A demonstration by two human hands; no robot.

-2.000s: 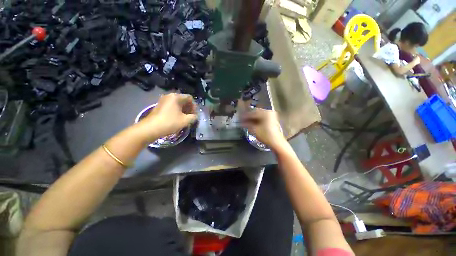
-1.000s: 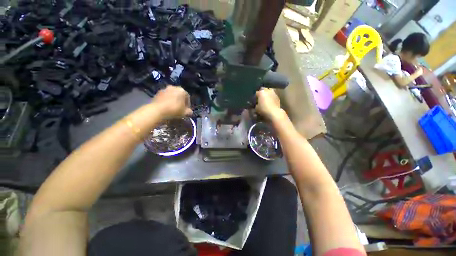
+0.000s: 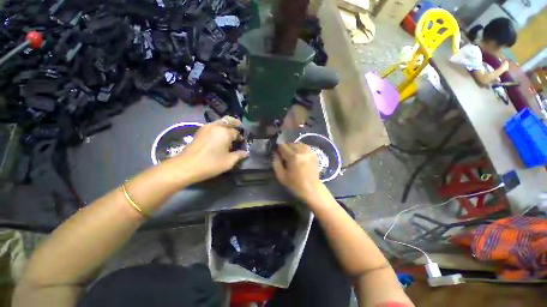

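The green hand press (image 3: 274, 81) stands straight ahead, its ram over a silvery metal fixture (image 3: 260, 160). My left hand (image 3: 213, 149) is at the fixture's left side, fingers bent around a small dark part that is partly hidden. My right hand (image 3: 297, 168) is at the fixture's right side, its fingertips by the ram; whether it holds anything is hidden. The left bowl (image 3: 157, 144), with silvery pieces, is partly covered by my left hand. The right bowl (image 3: 339, 157), also with silvery pieces, sits just beyond my right hand.
A heap of black parts (image 3: 138, 54) lies behind and left. A pale-sided container (image 3: 289, 267) with black parts is below the table edge. A red-knobbed lever (image 3: 34, 39) is at far left. Cardboard edging (image 3: 354, 120) stands right. A person (image 3: 489, 51) sits at a side table.
Both hands have come down from beside the press, one second ago, to the two sides of the fixture. The left hand now covers part of the left bowl.
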